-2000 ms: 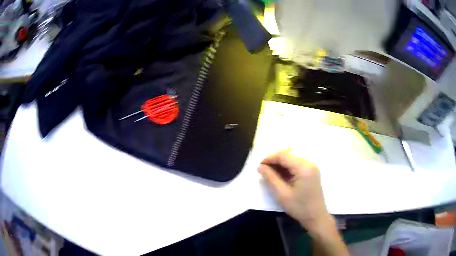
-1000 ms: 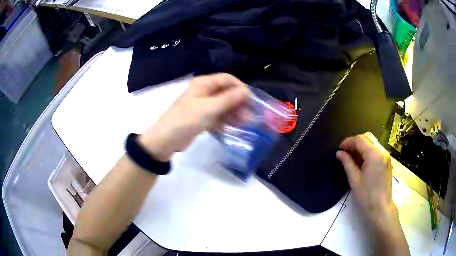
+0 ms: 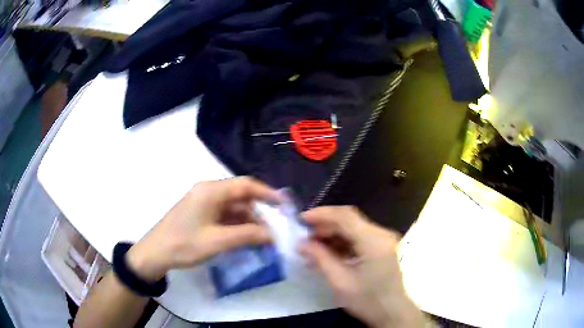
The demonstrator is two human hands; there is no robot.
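A clear zip-lock bag with a blue packet in its lower part is held between both hands over the front of the table. My left hand grips its left side; a black band is on the wrist. My right hand pinches its right side; the fingertips are blurred. Behind the hands, a red tool holder with thin silver rods across it lies on the dark garment. A tiny metallic part lies on the cloth to the right.
The sewing machine stands at the right, its needle area lit yellow. A green-handled tool and a thin metal tool lie on the white table beside it. A pale parts tray hangs at the left, inside a large white bin.
The left hand has brought the bag down and nearer from over the garment. The right hand has moved left from the garment's edge and now grips the bag too. The view has shifted slightly.
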